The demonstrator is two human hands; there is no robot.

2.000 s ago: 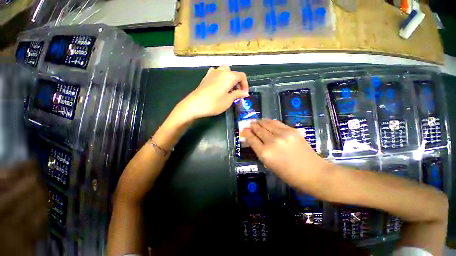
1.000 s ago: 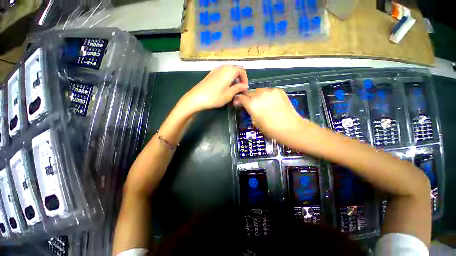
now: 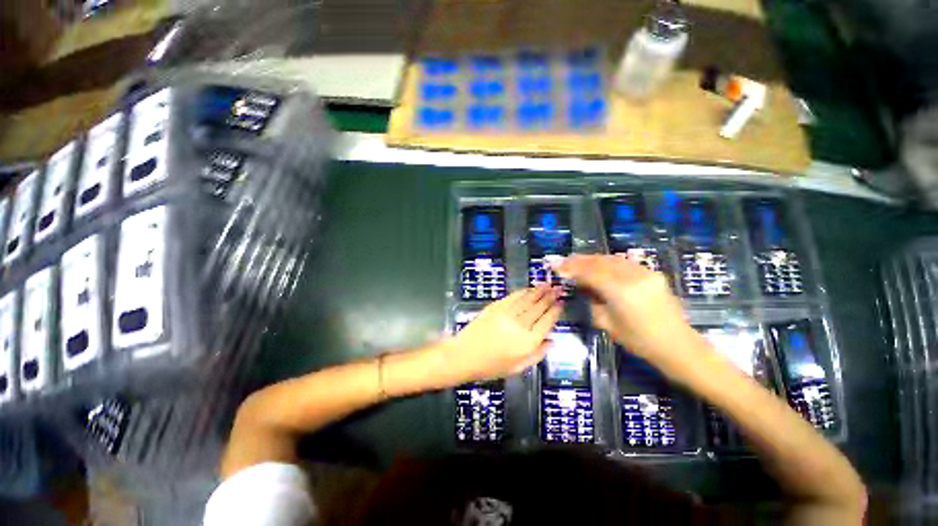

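Note:
A clear blister tray (image 3: 823, 313) holds black keypad phones in two rows. Blue shows on the upper-row screens, such as the top left phone (image 3: 482, 234). The lower-row phone (image 3: 567, 396) under my hands has a bright, pale screen. My left hand (image 3: 504, 334) lies palm down over the middle left of the tray, fingers extended together. My right hand (image 3: 629, 303) is beside it, fingertips bunched at the keypad of the second upper phone. The two hands' fingertips are close together. Blur hides whether anything thin is between them.
A film backing sheet (image 3: 511, 90) with blue marks lies on the tan board (image 3: 658, 134), with a bottle (image 3: 653, 57) and a white and orange item (image 3: 743, 110). Stacked trays stand at left, the top one holding white pieces (image 3: 141, 275). Another tray pile (image 3: 910, 329) is at right.
My hands have moved from the top left phone down and right to the tray's middle. The view has shifted, bringing the bottle and right pile in. The tray of white pieces has appeared at left.

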